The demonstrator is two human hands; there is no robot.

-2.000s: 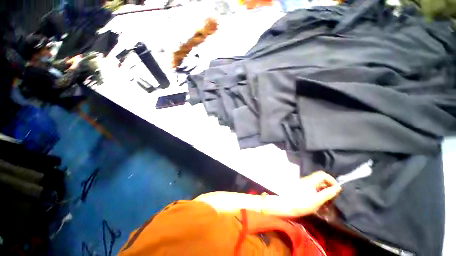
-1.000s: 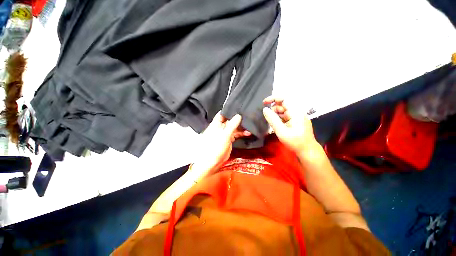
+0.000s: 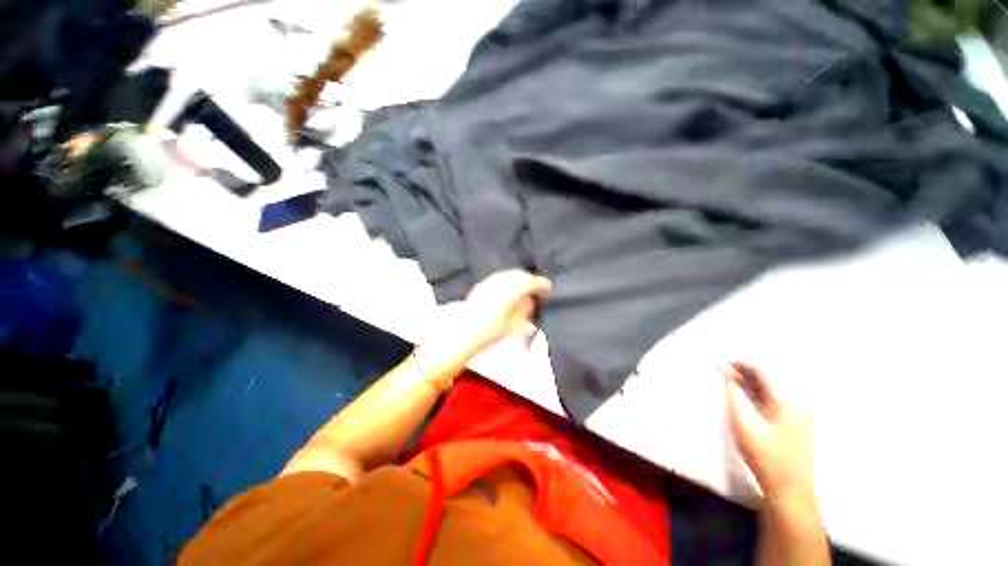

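A large heap of dark grey garments [image 3: 663,155] lies across the white table. One leg end hangs to a point near the table's front edge, by the red apron. My left hand [image 3: 508,304] is at the heap's near left edge, its fingertips closed on the grey cloth. My right hand [image 3: 768,426] is over the white table at the right, apart from the cloth, thumb and fingers apart. It looks empty; a small tool in it cannot be made out.
On the white table [image 3: 365,282], a smartphone [image 3: 290,211] lies left of the heap, with a black bar [image 3: 235,140] and a brown fluffy strip [image 3: 335,69] beyond. Olive cloth [image 3: 945,20] is at the far right. Blue floor [image 3: 254,376] shows at left.
The view has swung left. My hands have moved apart: the right has left the cloth near the apron, and the left is now at the heap's near left edge.
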